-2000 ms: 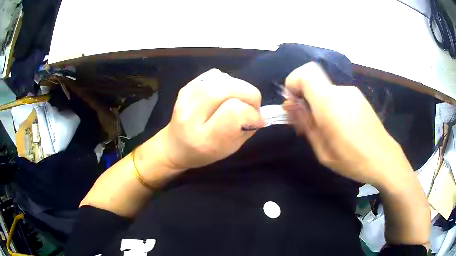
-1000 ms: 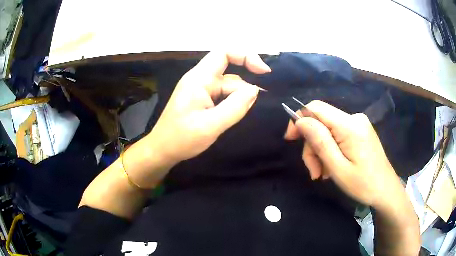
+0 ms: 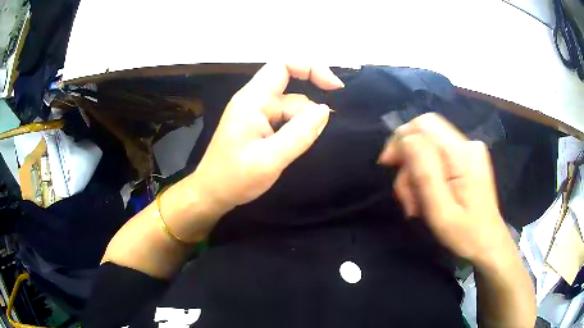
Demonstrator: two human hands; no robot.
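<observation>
A dark garment (image 3: 307, 166) lies over my lap and up to the table edge, with a shinier blue-black part (image 3: 416, 80) at the edge. My left hand (image 3: 246, 141) is above it, palm turned up, thumb and a finger pinched; a tiny pale thread-like bit shows at the tips. My right hand (image 3: 445, 182) is to its right, blurred, fingers curled. A blurred grey shape (image 3: 390, 120) at its fingertips fits the small silver two-pointed tool seen a second ago.
The white table (image 3: 256, 32) with a brown edge curves across the top. Black cable (image 3: 567, 38) lies at the top right. Papers (image 3: 563, 243) are at the right; a yellow tube (image 3: 32, 129) and dark cloth are at the left.
Both hands were close together at a white strip two seconds ago, then parted. The strip no longer shows. Since one second ago, my right hand has moved slightly right; my left is nearly still.
</observation>
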